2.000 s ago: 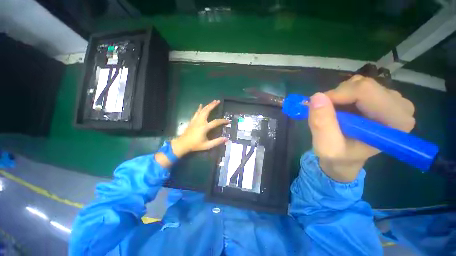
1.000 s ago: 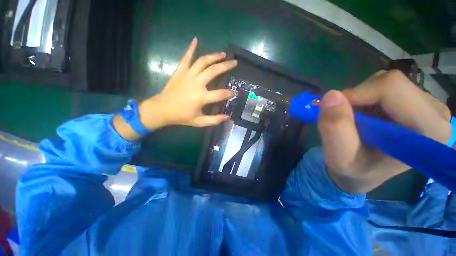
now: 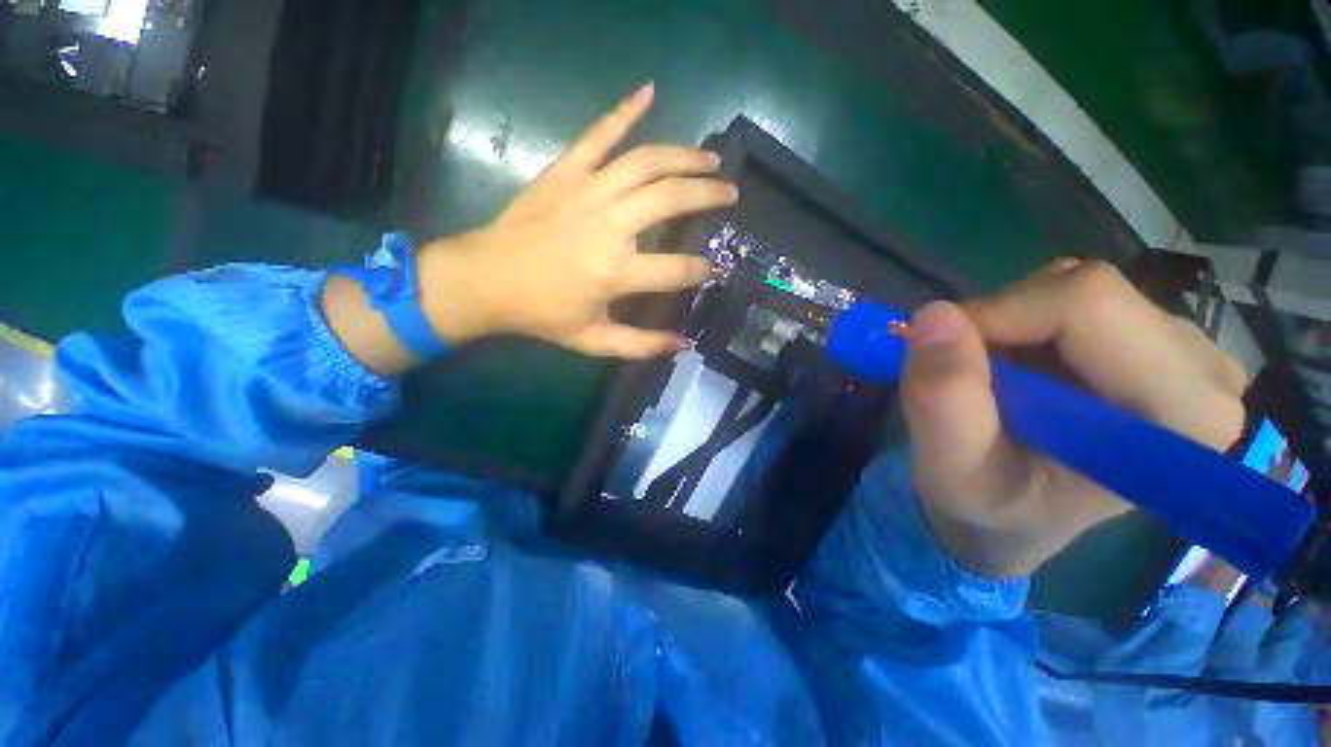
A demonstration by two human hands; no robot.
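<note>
My right hand [image 3: 1051, 409] grips a soldering iron [image 3: 1139, 453] by its thick blue handle. The iron's thin shaft points left over the circuit board [image 3: 788, 277] at the device's far end; whether its tip touches cannot be told. The opened device lies in a black tray [image 3: 832, 219] that is turned at an angle. White-silver battery packs [image 3: 686, 423] with dark crossing strips fill its near part. My left hand [image 3: 562, 263], with a blue wrist strap [image 3: 402, 299], is spread at the tray's left edge, fingertips on the rim and board edge, holding nothing.
A black tray stack [image 3: 329, 110] with another device on top [image 3: 124, 51] stands at the upper left, cut off by the edge. A green mat [image 3: 482, 409] lies under the tray. A white rail [image 3: 1051, 117] runs along the far side. A blue sleeve shows at the right edge.
The view has turned and come closer. The tray now sits more tilted. The iron's end has moved from beyond the tray's far edge to over the board. My left hand stays at the tray's left edge.
</note>
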